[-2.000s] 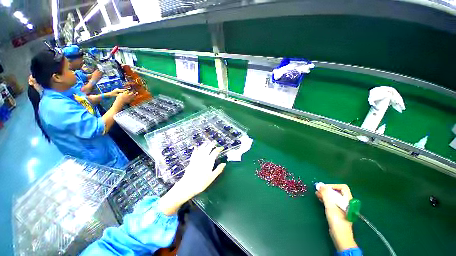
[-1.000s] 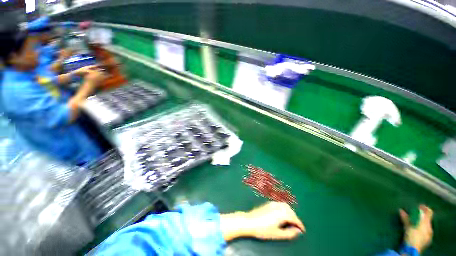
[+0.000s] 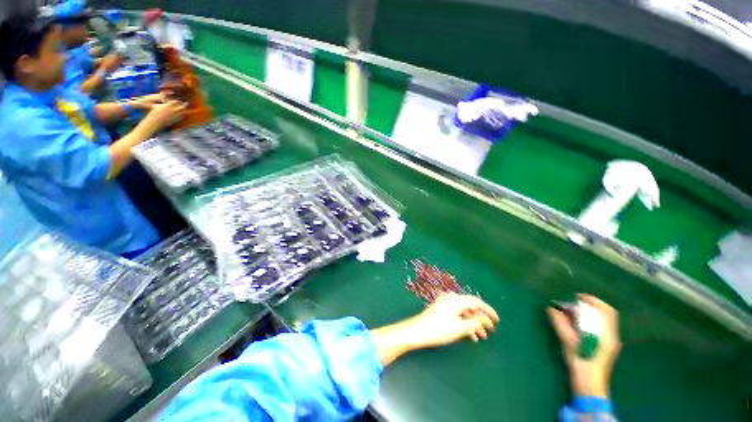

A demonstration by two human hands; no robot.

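Note:
My left hand (image 3: 462, 320) is over the near end of the pile of small red parts (image 3: 430, 281), fingers curled; whether it holds anything cannot be told. My right hand (image 3: 595, 350) is to the right of the pile, closed round a white pen-like tool with a green end fitting (image 3: 588, 344). A small dark thing (image 3: 566, 307) shows at the right fingertips, too blurred to name surely. The clear blister tray (image 3: 301, 222) with black units lies to the left of the pile.
A white wipe (image 3: 383, 241) touches the tray's edge. More trays are stacked at lower left (image 3: 62, 305), and another (image 3: 206, 148) lies beyond. A blue bin (image 3: 486, 115) and white-wrapped holder (image 3: 614, 194) stand on the rear ledge. A co-worker (image 3: 58, 157) is at far left.
My left hand has left the tray and come to the red pile. My right hand reached far right and came back; the black unit that lay there no longer shows on the bench. The view has shifted.

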